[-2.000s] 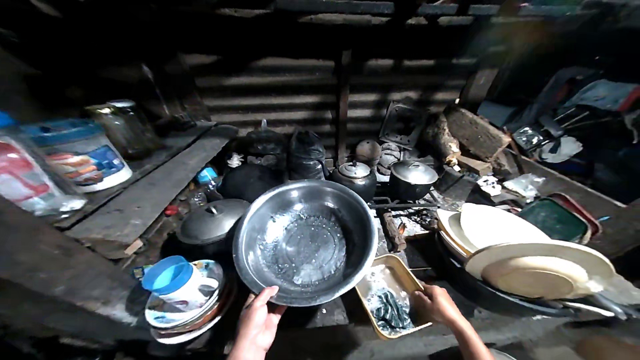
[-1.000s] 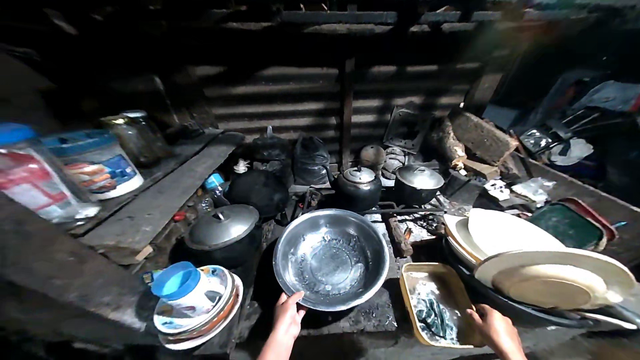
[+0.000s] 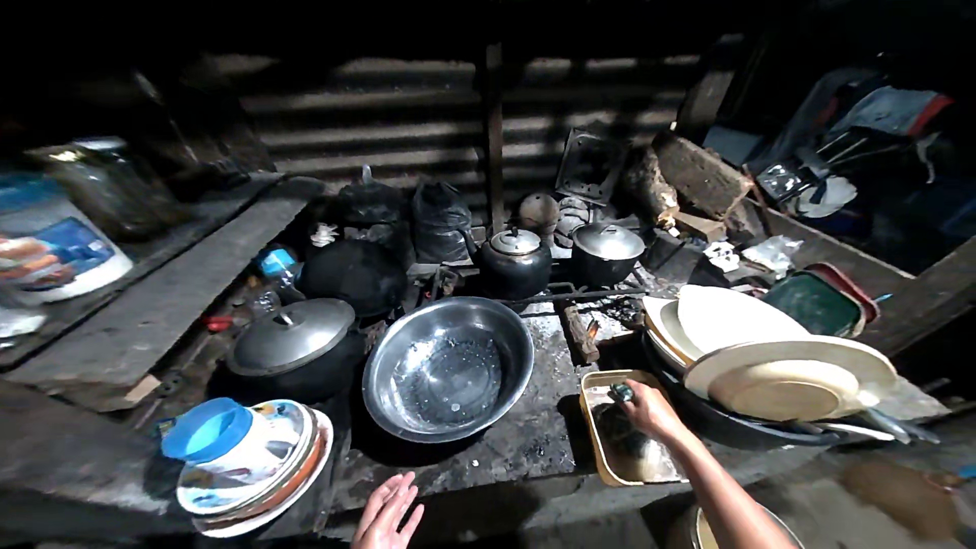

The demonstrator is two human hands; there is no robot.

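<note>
A metal basin (image 3: pixel 450 370) with wet, spotted inner walls rests on the sooty ledge. Just below its near side, my left hand (image 3: pixel 387 512) holds nothing, its fingers a little apart. My right hand (image 3: pixel 648 408) is over a yellowish rectangular plastic tub (image 3: pixel 598 450) and grips a dark crumpled scrubber or cloth (image 3: pixel 621 392). The tub holds murky liquid. Left of the basin are a stack of plates (image 3: pixel 309 473) with a blue-rimmed cup (image 3: pixel 210 431) on top, and a lidded pot (image 3: pixel 293 335).
At the right, cream plates (image 3: pixel 793 374) lean in a dark basin beside green and red trays (image 3: pixel 816 305). A blackened kettle (image 3: pixel 515 263) and lidded pot (image 3: pixel 608 252) stand at the back, near a burning piece of wood (image 3: pixel 583 335). A plank shelf (image 3: pixel 191 267) runs along the left.
My left hand has let go of the metal basin, which it held at the rim. My right hand has moved from the tub's edge to over its inside and taken hold of the dark scrubber or cloth.
</note>
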